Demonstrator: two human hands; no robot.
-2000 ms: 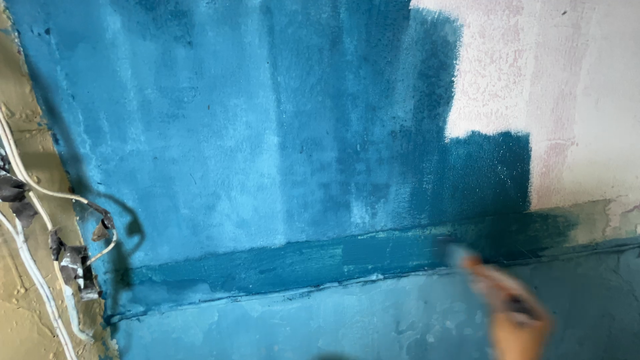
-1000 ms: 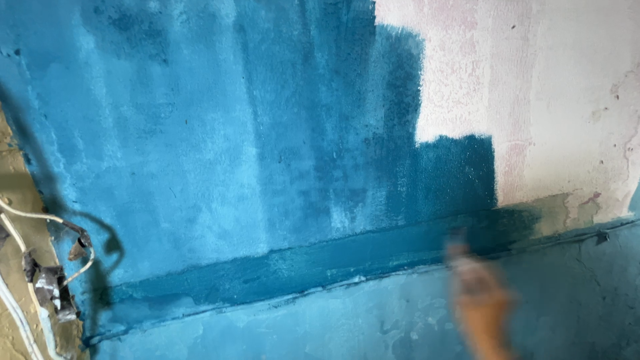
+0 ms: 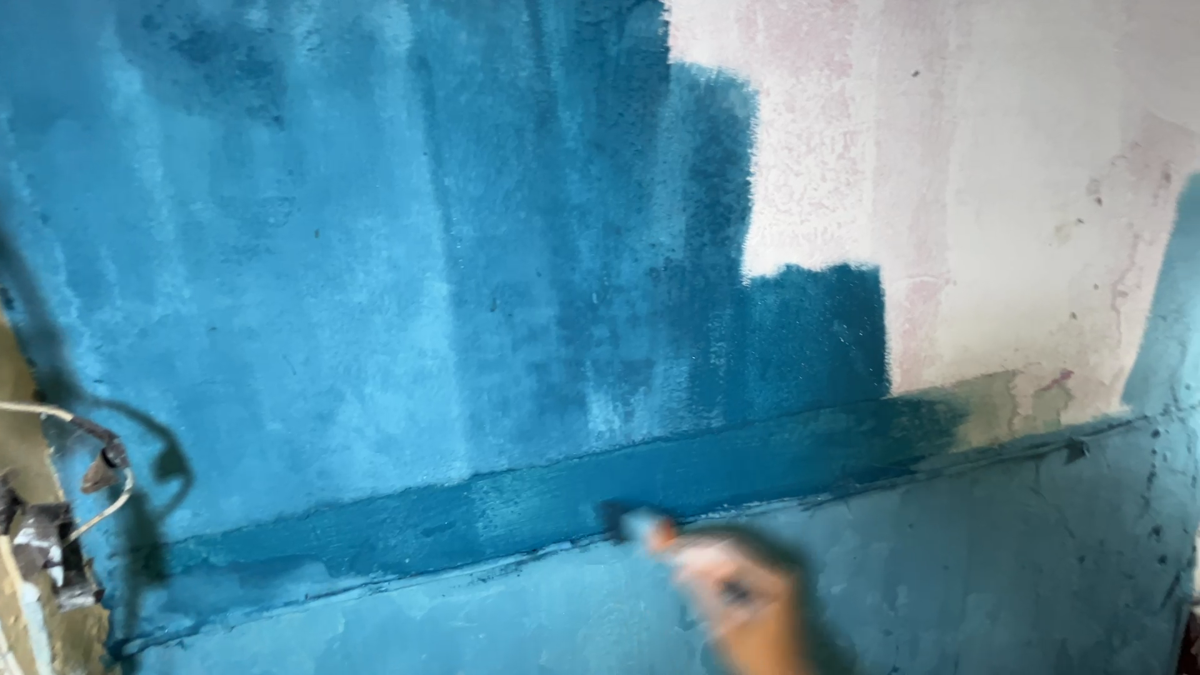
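Observation:
My right hand [image 3: 736, 591], blurred by motion, holds a paintbrush [image 3: 639, 525] at the lower middle of the view. The dark bristles point left and meet the raised blue band [image 3: 553, 497] that slants up to the right across the wall. Blue paint [image 3: 309, 244] covers the wall above the band in streaky vertical strokes, darker toward the right. Its stepped edge borders a pale pinkish-white stretch of wall [image 3: 994, 206]. A lighter blue surface [image 3: 450, 619] lies beneath the band. My left hand is out of view.
Loose pale wires [image 3: 122, 492] with dark tape hang at the left edge, beside a tan, rough strip of wall [image 3: 80, 633], and cast a shadow on the blue. At the far right a light blue painted surface [image 3: 1172, 300] borders the pale wall.
My right hand and the brush have moved left along the raised band. The view has shifted to the right.

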